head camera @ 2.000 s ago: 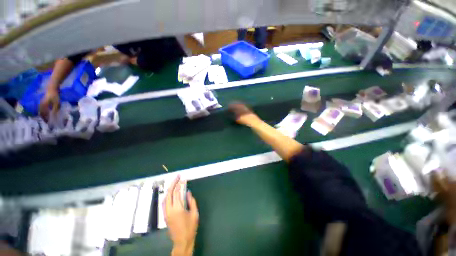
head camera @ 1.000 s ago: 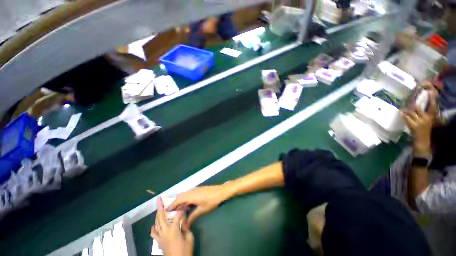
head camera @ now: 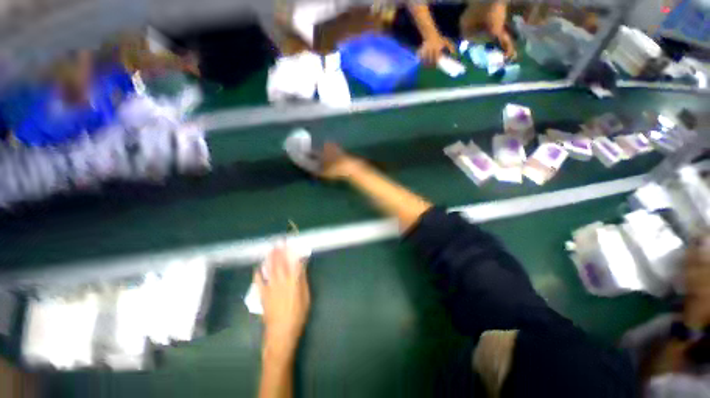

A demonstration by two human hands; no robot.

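My right hand reaches over the conveyor belt and is at a bagged product, its fingers touching the right end of the pouch; the view is blurred. My left hand is on the near ledge with its back up, holding a white retail box that shows mostly at its left side. Standing boxes are packed in a row at the left of the near ledge.
More bagged products lie at the belt's left. Loose boxes with purple pictures lie at its right. A blue bin, a blue crate and other people's hands are across. A neighbour's box stack is at right.
My right hand has left my left hand and gone out over the belt to the pouch. The head view has turned, and other hands now show beyond the blue bin.
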